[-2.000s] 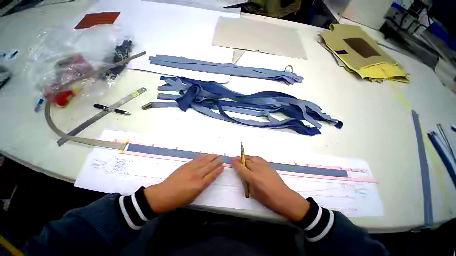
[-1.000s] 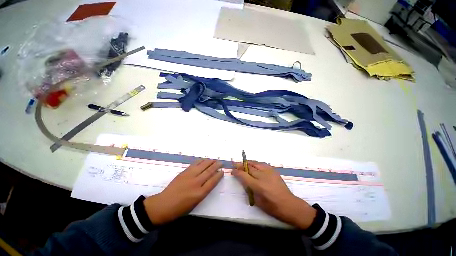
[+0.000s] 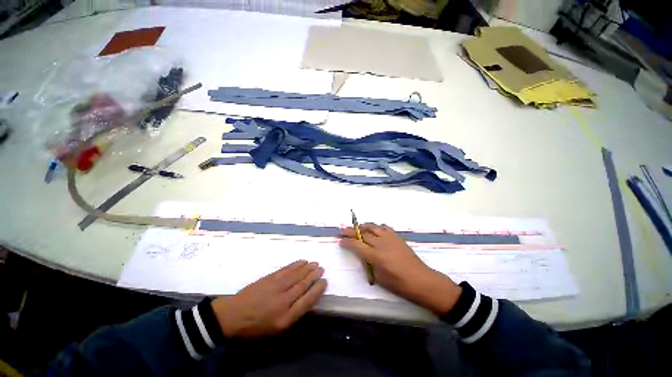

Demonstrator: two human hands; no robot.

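A white paper template [image 3: 221,258] with red parallel lines lies at the table's front edge. A flat blue-grey work strip [image 3: 273,228] lies along its red lines. A beige-grey tail [image 3: 133,219] runs left from the strip's end, by a yellow tape tab [image 3: 195,224], and curls back. My left hand [image 3: 274,300] lies flat on the paper below the strip, empty, fingers together. My right hand [image 3: 390,259] holds a thin pencil [image 3: 359,232], its tip up and left, and rests over the strip's middle, hiding part of it.
Tangled blue strips [image 3: 354,154] lie behind the paper, with a straight strip bundle [image 3: 317,101] beyond. A steel ruler [image 3: 118,197] with a pen [image 3: 155,171] across it and plastic bags [image 3: 96,110] lie left. Card patterns [image 3: 527,66] lie far right; a grey strip [image 3: 620,235] lies right.
My left hand has moved down off the strip onto the paper's lower part, baring more of the strip. My right hand stays near the strip's middle with the pencil. The view has shifted slightly.
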